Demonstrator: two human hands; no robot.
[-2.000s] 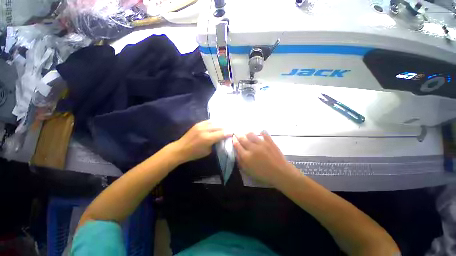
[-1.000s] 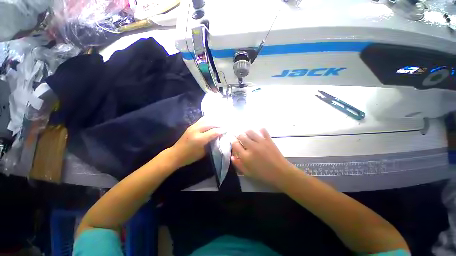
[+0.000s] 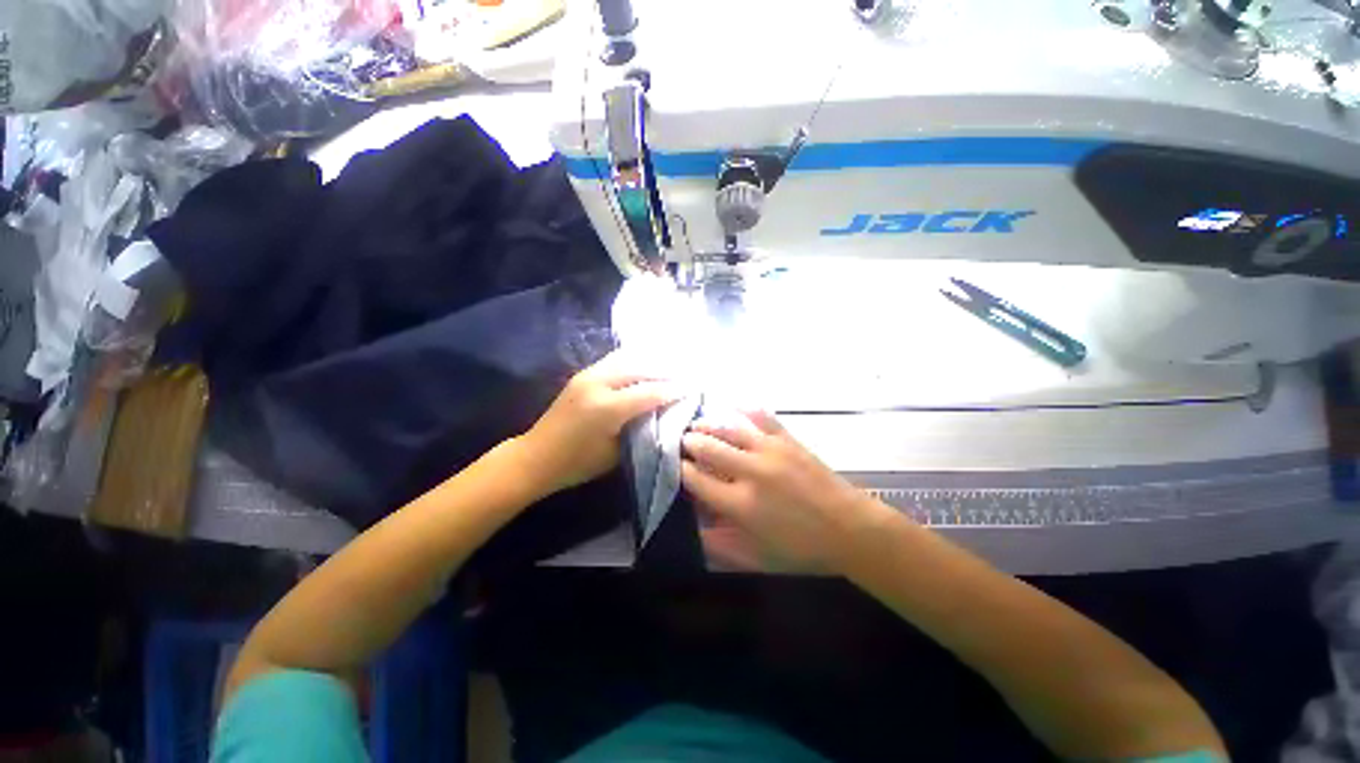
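Observation:
A narrow band, pale grey on one face and dark on the other, runs from the glare at the needle down over the table's front edge. My left hand grips its left side, thumb and fingers near the top. My right hand holds its right side with bent fingers. The dark navy garment lies heaped left of the needle, partly under my left forearm. The white JACK sewing machine stands above. Lamp glare hides the presser foot and needle tip.
Teal and dark thread snips lie on the machine bed at the right. A printed ruler runs along the front edge. A brown packet and plastic bags are at the left. A blue basket is below.
My right hand has moved slightly down, its fingers now more curled at the band. The band's folded part is opened differently between the hands. The view has shifted slightly.

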